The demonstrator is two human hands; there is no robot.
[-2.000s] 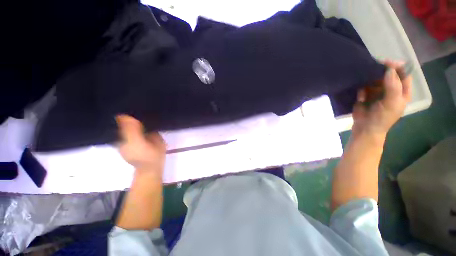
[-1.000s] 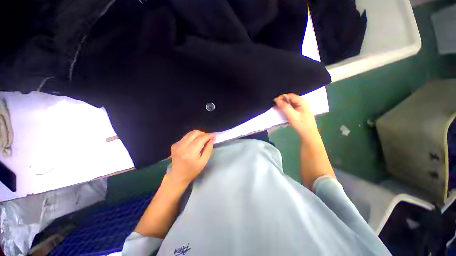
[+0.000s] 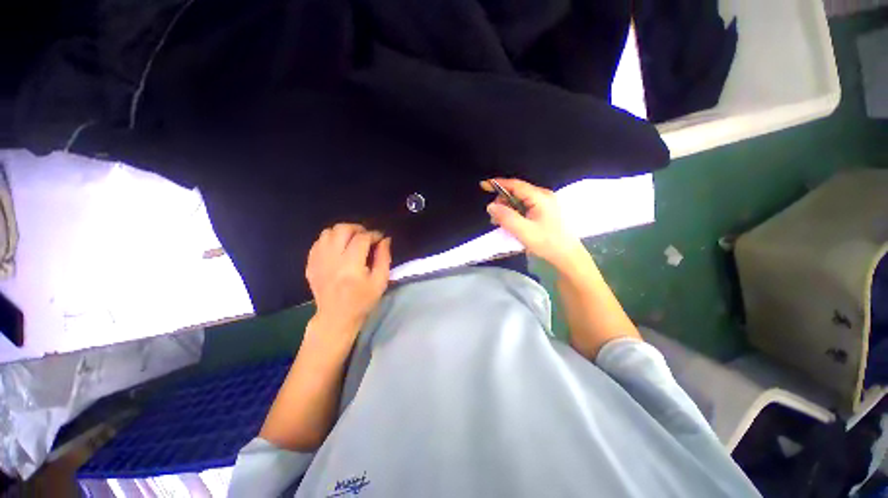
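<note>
A black garment (image 3: 321,146) lies spread over the white table and reaches its front edge. A round shiny button (image 3: 416,202) sits on the cloth between my hands. My left hand (image 3: 349,267) rests on the garment's lower edge left of the button, fingers curled on the cloth; whether it pinches the cloth is hard to tell. My right hand (image 3: 526,216) is right of the button and holds small dark metal thread snips (image 3: 508,195), which point up and left over the cloth.
A white bin (image 3: 779,107) stands right of the table with black cloth at its side. A beige container (image 3: 798,282) is on the green floor at right. A phone (image 3: 10,321) and beige cloth (image 3: 6,224) lie at left. A blue crate (image 3: 185,413) and clear plastic (image 3: 39,409) are below.
The garment was swung across the table and now lies still with different cloth facing up. My right hand has left the front edge and moved left towards the button; the snips now show in it.
</note>
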